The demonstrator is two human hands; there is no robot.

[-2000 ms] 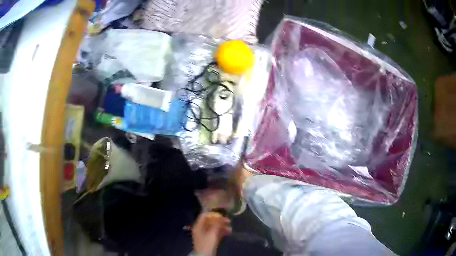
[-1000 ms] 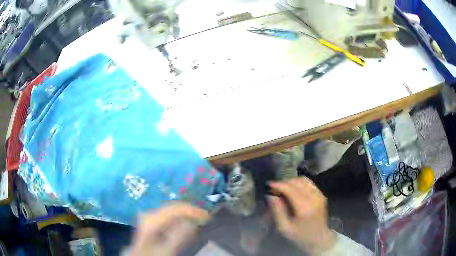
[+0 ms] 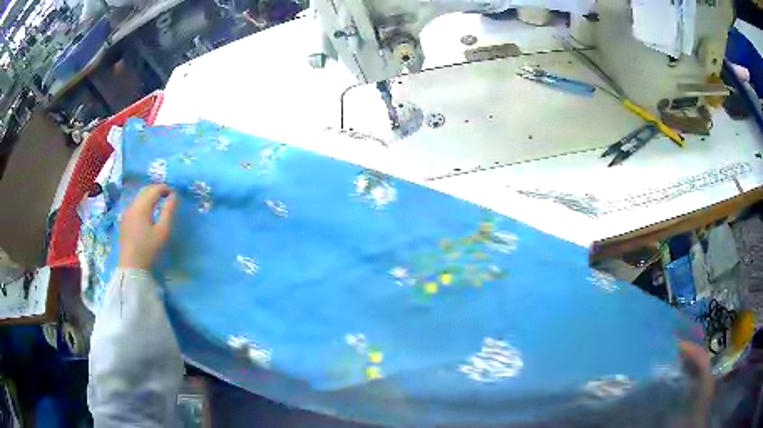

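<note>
A large blue floral cloth panel (image 3: 335,251) lies over the white tabletop's front left part and hangs over the front edge, spread between my hands. My left hand (image 3: 147,226) is on the cloth's left part, fingers slightly bent; whether it grips the cloth is unclear. My right hand (image 3: 694,376) is blurred at the cloth's right end, its fingers at the edge, partly hidden by the cloth. The sewing machine head (image 3: 368,58) stands behind the cloth, its needle area (image 3: 401,117) beyond the cloth's back edge.
A red basket (image 3: 92,184) stands at the left. Blue-handled snips (image 3: 556,81), a yellow-handled tool (image 3: 652,121) and dark-jawed pliers or cutters (image 3: 632,144) lie on the right of the tabletop (image 3: 485,159). Below right hang bags and a yellow round item (image 3: 738,338).
The view has shifted left. The cloth, bunched at the left before, is now spread wide to the right. My left hand moved left onto it and my right hand moved to its right end.
</note>
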